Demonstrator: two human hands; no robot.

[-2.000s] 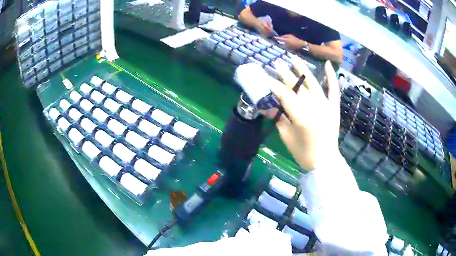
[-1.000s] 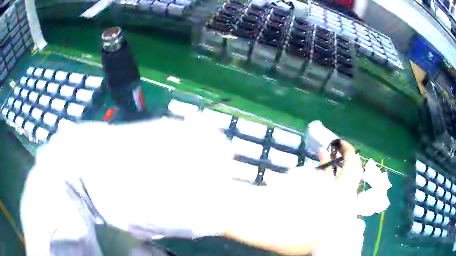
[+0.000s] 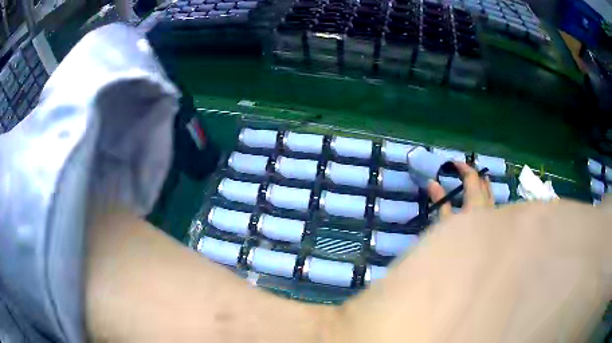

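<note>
A clear tray (image 3: 282, 151) holds rows of white units in dark-edged pockets. One pocket (image 3: 339, 242) is empty and shows its ribbed bottom. My right hand (image 3: 470, 187) is over the tray's right part, fingers closed around a tilted white unit (image 3: 424, 164) with a dark end, and a thin black stick (image 3: 446, 199) lies across the fingers. My left forearm reaches in from the left under a loose pale sleeve. Blurred bare skin fills the bottom and lower right, so my left hand cannot be told apart.
The black heat gun (image 3: 194, 144) stands left of the tray, partly behind the sleeve. A crumpled white sheet (image 3: 535, 184) lies at the tray's right. Stacked trays of dark units (image 3: 382, 50) stand on the far side. Trays of white units are at the far left and far right.
The view has swung right and down from the heat gun to the tray. The held unit has moved from the gun's nozzle to over the tray's right part. The left sleeve has moved left, uncovering the tray.
</note>
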